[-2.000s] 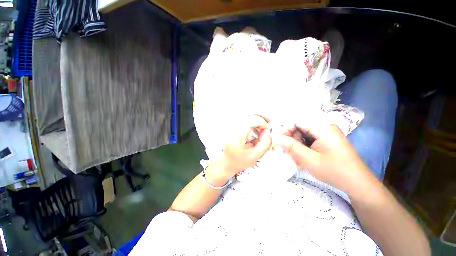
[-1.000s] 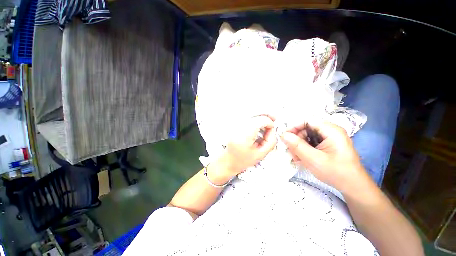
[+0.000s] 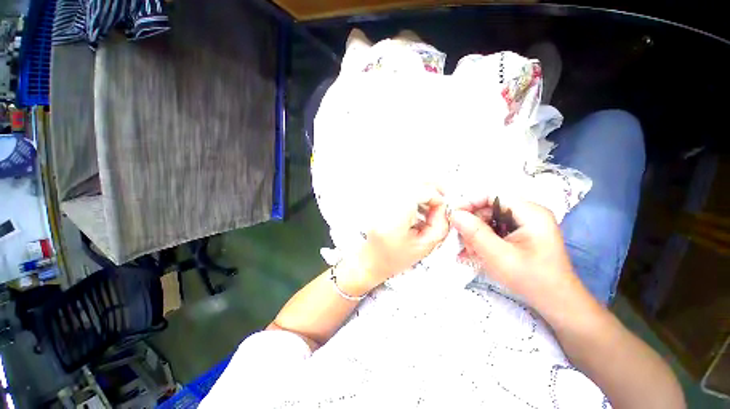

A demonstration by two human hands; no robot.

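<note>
A white garment (image 3: 392, 120) with small red floral patches lies bunched over my thighs, mostly overexposed. My left hand (image 3: 408, 240) has thumb and fingertips pinched on a small bit of the garment near the lap's middle. My right hand (image 3: 512, 236) has thumb and forefinger pinched close beside the left fingertips. A small dark object (image 3: 501, 217), possibly thread snips, sits within the right fingers. Any needle or thread between the fingertips is too small or too bright to see.
A large grey-brown fabric bin (image 3: 188, 136) with a blue edge stands at left, with a striped garment (image 3: 148, 17) over its rim. A black chair (image 3: 104, 311) stands at lower left. A wooden edge (image 3: 360, 6) is at the top. A brown box (image 3: 696, 279) is at right.
Both hands stay close together at the garment, with small finger shifts. The dark object in the right hand shows more upright. The view has shifted slightly.
</note>
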